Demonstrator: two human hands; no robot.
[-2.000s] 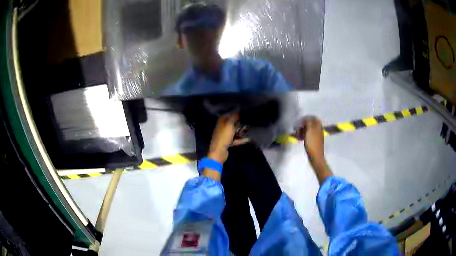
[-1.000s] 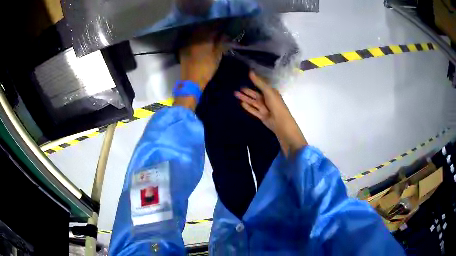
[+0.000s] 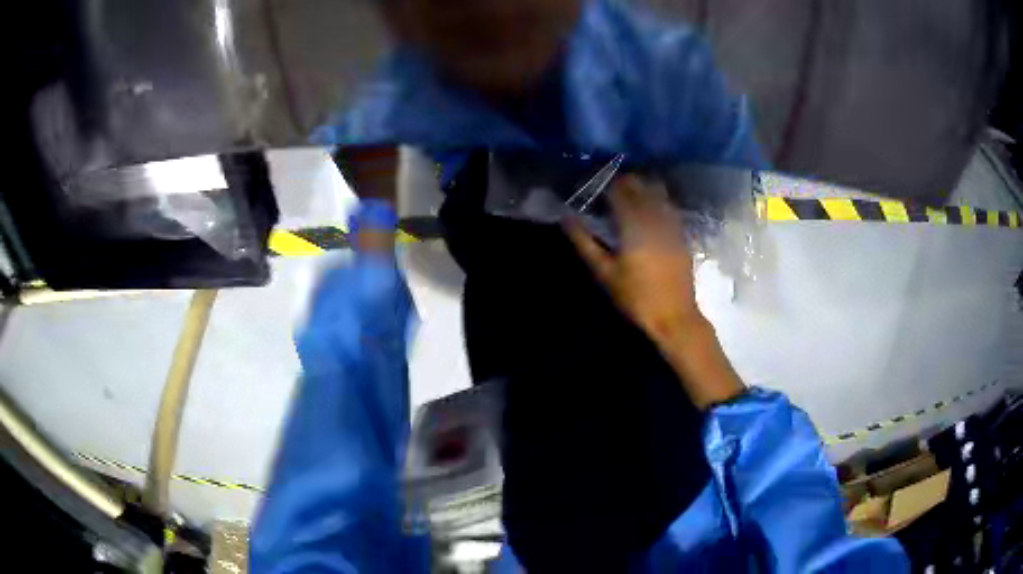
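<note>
A clear, crinkly plastic bag [image 3: 724, 230] hangs below the edge of a large shiny grey panel [image 3: 875, 90]; dark contents show faintly inside it. My right hand [image 3: 651, 264] is at the bag, thumb and fingers apart, fingertips blurred; whether it grips the bag cannot be told. My left hand [image 3: 372, 174] reaches up to the panel's lower edge. Only its shadowed lower part and blue wristband show, and its fingers are hidden. The panel reflects a blue smock and part of a person.
A black tray [image 3: 241, 224] with plastic-covered contents is at the left. A pale tube [image 3: 180, 392] runs down from it. Yellow-black tape [image 3: 886, 211] crosses the grey floor. An open cardboard box [image 3: 914, 499] lies at the lower right. My dark-clothed legs are below.
The view has shifted, and the shiny panel now spans the top. My right hand has moved up to the bag. My left hand has become mostly hidden at the panel's edge.
</note>
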